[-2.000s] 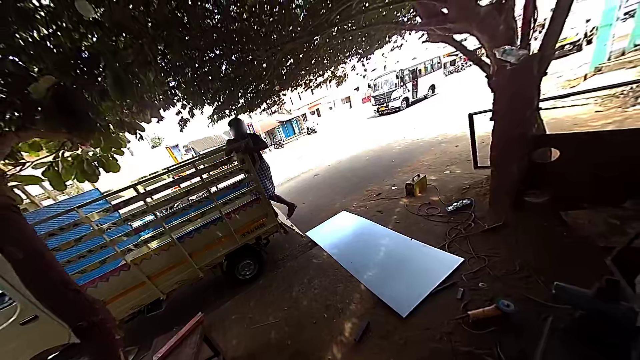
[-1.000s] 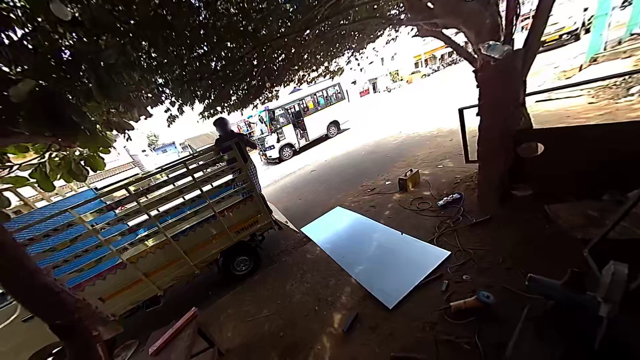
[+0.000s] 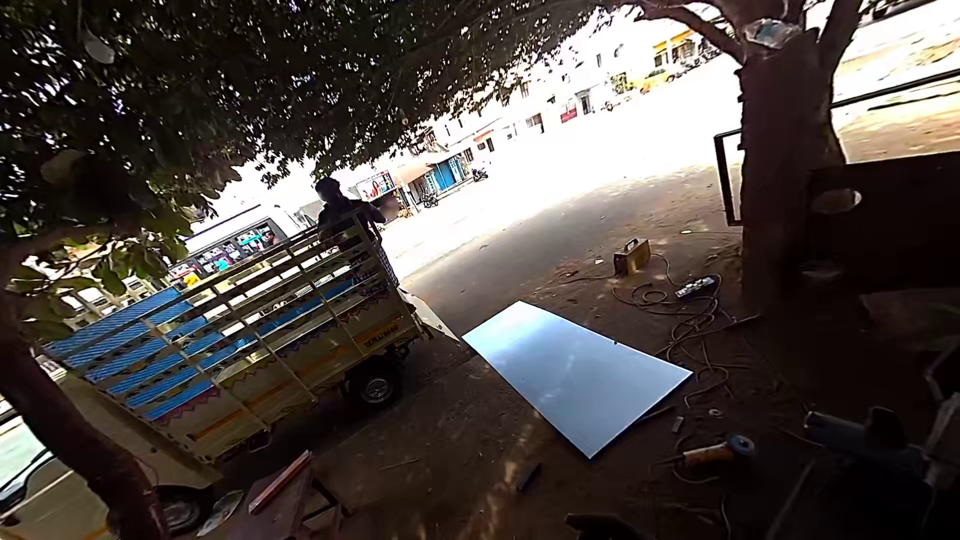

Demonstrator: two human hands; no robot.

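Neither my left hand nor my right hand shows in the head view, so what they hold or touch is hidden. A flat pale sheet panel (image 3: 576,373) lies on the ground near the middle. To its left stands a small cargo truck (image 3: 277,349) with slatted sides and blue material within. A person (image 3: 339,206) stands in the truck's bed at its rear end. Right of the sheet, an angle grinder (image 3: 711,453) lies on the dirt. A yellow box-shaped machine (image 3: 631,257) with a handle sits beyond the sheet, beside tangled cables (image 3: 694,322).
A tree trunk (image 3: 786,165) rises at right beside a dark metal panel (image 3: 892,221). A power strip (image 3: 696,286) lies among the cables. Near the lower left is a small table (image 3: 281,502) bearing a reddish bar (image 3: 279,481). A second trunk (image 3: 71,427) leans at far left.
The bus has moved left along the road and now shows partly behind the truck. The person on the truck, seen leaning at its rear earlier, now stands upright with an arm out.
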